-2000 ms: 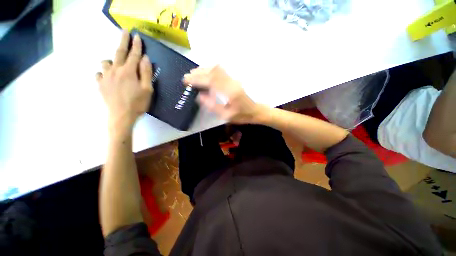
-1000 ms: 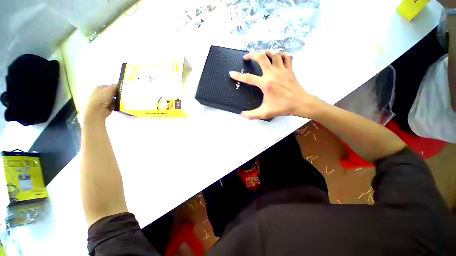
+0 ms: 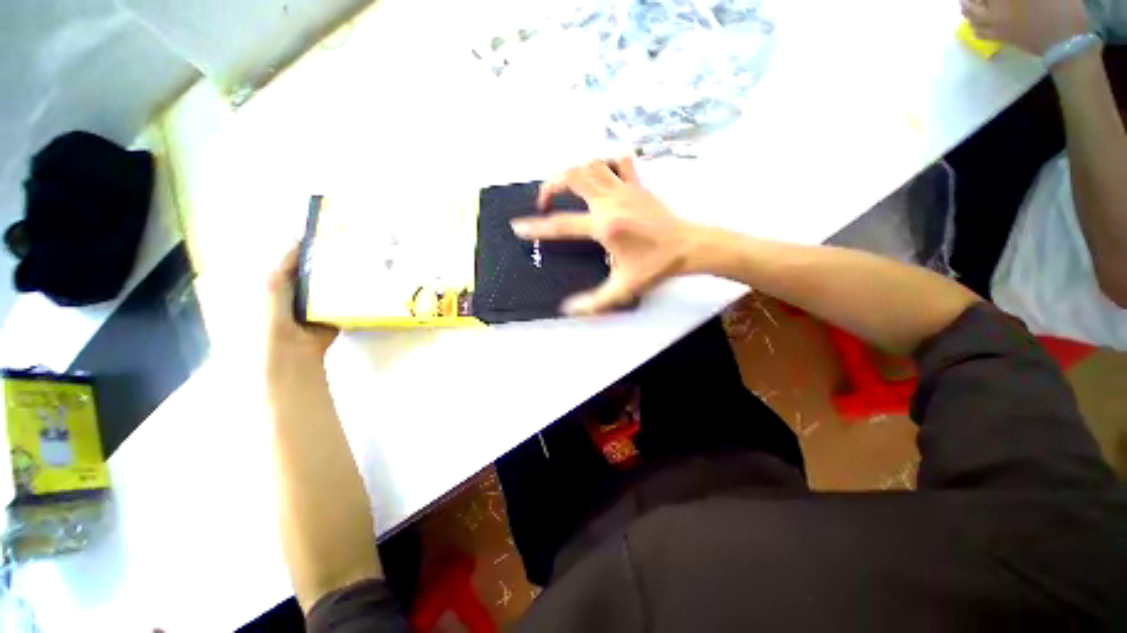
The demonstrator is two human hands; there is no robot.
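Observation:
A yellow outer sleeve (image 3: 389, 262) lies on the white table with its printed panel up and a black edge at its left end. My left hand (image 3: 297, 303) holds that left end, its fingers mostly hidden. A black dotted box (image 3: 525, 266) with small white lettering meets the sleeve's right end, lined up with it; how far it is inside cannot be seen. My right hand (image 3: 618, 235) is spread over the box and grips it, slightly blurred.
A heap of small clear bags (image 3: 680, 62) is at the back of the table (image 3: 494, 408). A black cloth or cap (image 3: 84, 216) lies by the wall. A packed yellow box (image 3: 56, 433) is at far left. Another person's hand (image 3: 1032, 22) is at upper right.
The sleeve and black box were apart with a gap; now they meet end to end. My left hand moved right with the sleeve, my right hand left with the box. Another person's hand came in.

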